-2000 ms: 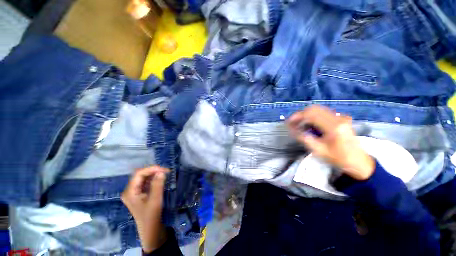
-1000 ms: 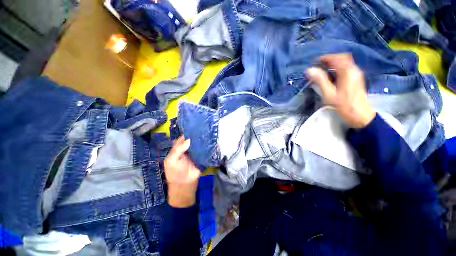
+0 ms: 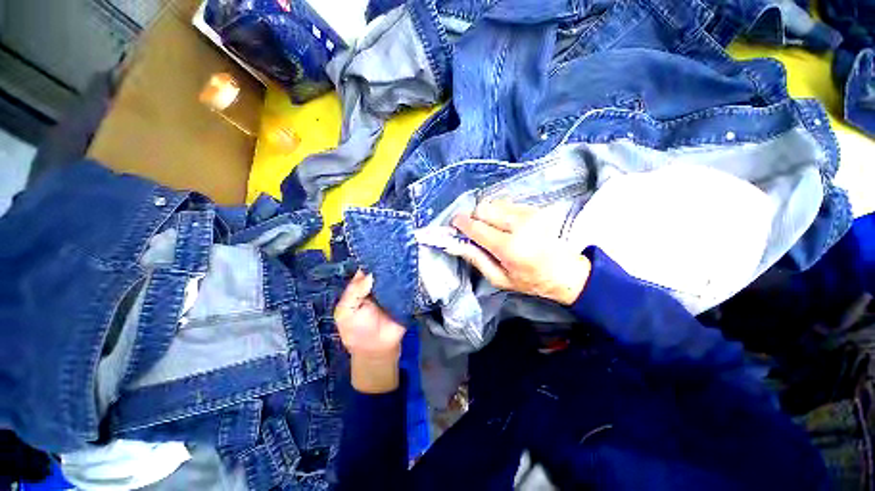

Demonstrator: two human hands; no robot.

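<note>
A denim jacket [image 3: 662,125] lies spread in front of me, its grey-blue wrong side and a smooth white lining [image 3: 672,225] showing. My left hand [image 3: 367,321] grips the lower edge of a pointed stitched denim piece, perhaps the collar [image 3: 382,251], at the jacket's left end. My right hand [image 3: 513,251] lies on the pale inside fabric just right of that piece, its fingertips at the seam. The fingers look closed on the cloth there. Whether a tool is in my right palm is hidden.
Heaped denim jackets [image 3: 58,278] lie at left. A brown board [image 3: 177,125] and a dark blue printed package [image 3: 273,43] stand at the upper left of the yellow table [image 3: 331,198]. More denim lies at the upper right. A white cloth [image 3: 130,464] shows at lower left.
My left hand moved right from the left heap and took hold of the pointed piece. My right hand moved from the front placket down and left to the seam. The jacket's near front has shifted.
</note>
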